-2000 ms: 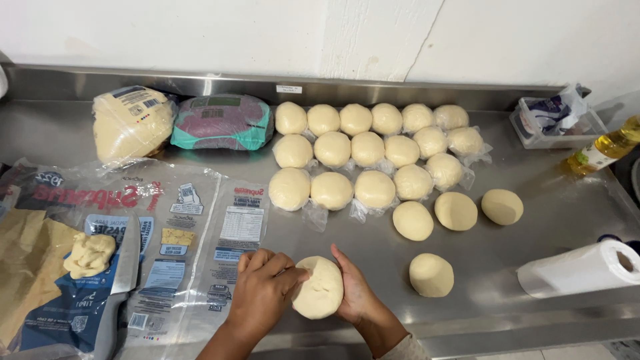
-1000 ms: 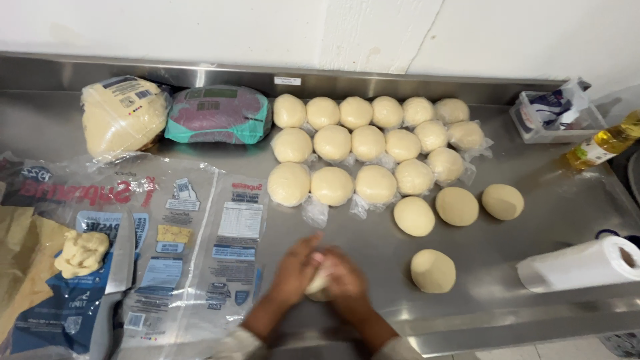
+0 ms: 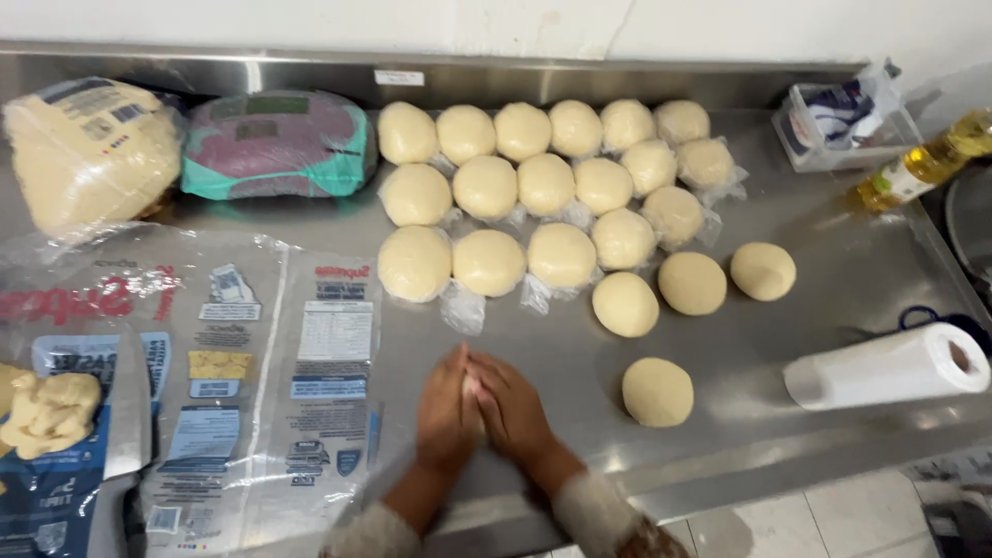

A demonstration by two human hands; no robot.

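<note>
My left hand (image 3: 447,415) and my right hand (image 3: 511,407) are cupped together with fingertips meeting, low in the middle of the view. Between them is a ball of dough (image 3: 481,422), mostly hidden by the palms. Beyond my fingers, rows of plastic-wrapped dough balls (image 3: 484,263) sit on the steel worktop. To the right of my hands lies an unwrapped dough ball (image 3: 658,392), with three more bare ones (image 3: 692,284) near the wrapped rows. At the left, a lump of dough (image 3: 50,413) and a knife (image 3: 129,407) rest on spread plastic packaging (image 3: 256,403).
A bag of dough (image 3: 93,159) and a purple and green package (image 3: 279,147) stand at the back left. At the right are a plastic container (image 3: 849,132), an oil bottle (image 3: 911,177) and a roll of thin white material (image 3: 883,368). A raised steel edge (image 3: 310,77) runs along the wall.
Two seconds ago the dough showed as a broad round, my left fingers pressing its top and my right hand at its side. Both hands have since closed around it, palms facing.
</note>
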